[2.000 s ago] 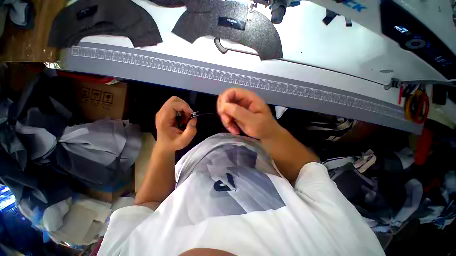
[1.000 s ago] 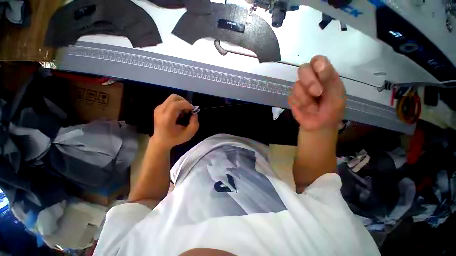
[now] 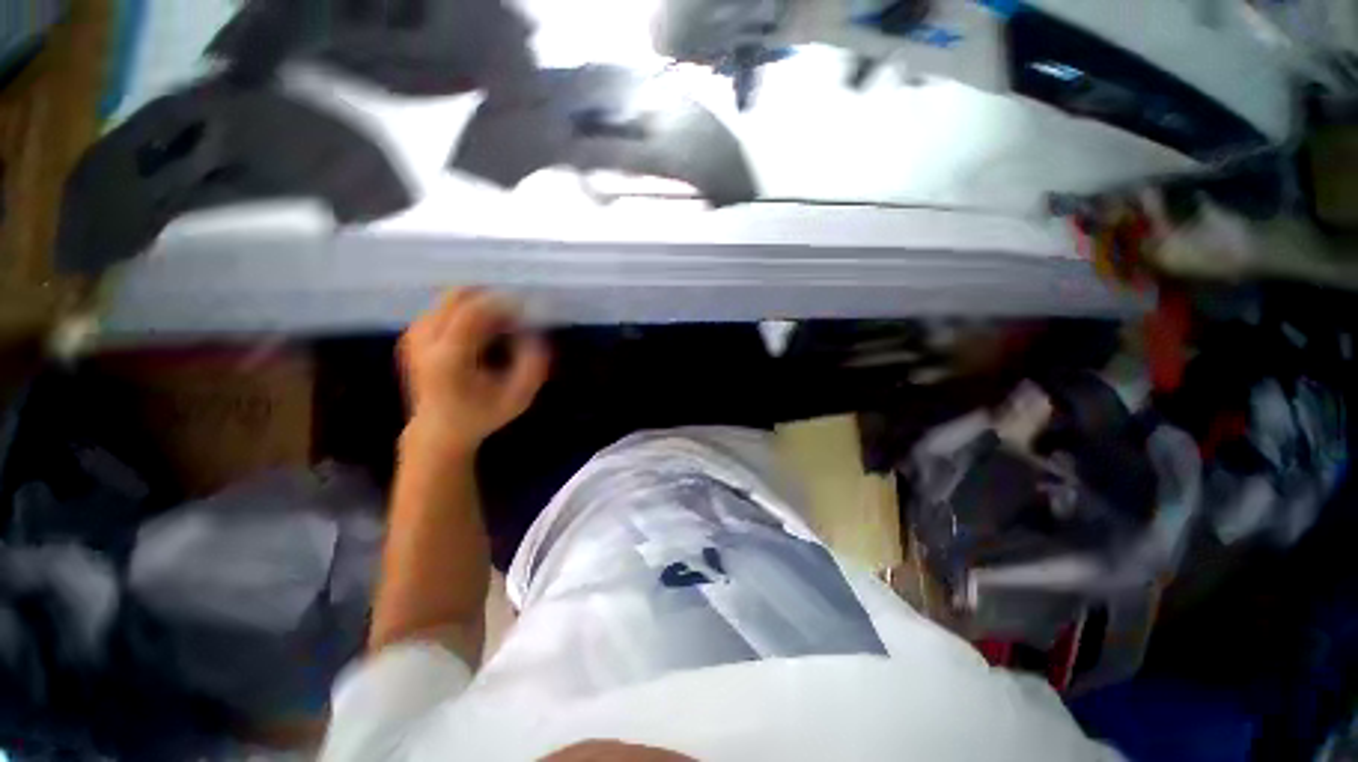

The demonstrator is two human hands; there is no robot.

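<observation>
The picture is blurred. My left hand (image 3: pixel 469 365) is raised below the table's front edge, thumb and fingers curled together around a small shiny item (image 3: pixel 529 311), perhaps a bobbin or bobbin case, that is too blurred to make out. My right hand is out of the picture. Dark grey curved panels lie on the white table: one with a dark label at the left (image 3: pixel 268 179), and one with a dark label nearer the middle (image 3: pixel 678 146).
Another dark piece (image 3: pixel 395 52) lies behind the panels. The machine's white arm and black control panel (image 3: pixel 1132 101) are at the upper right. A grey ruler strip (image 3: pixel 670 283) runs along the front edge. Grey fabric heaps (image 3: pixel 231 558) lie below left and right, with a carton (image 3: pixel 231 417) at the left.
My right hand has left the picture, after rising from beside my left hand to the table's front edge. My left hand stays curled. The camera view has turned, and the picture has blurred.
</observation>
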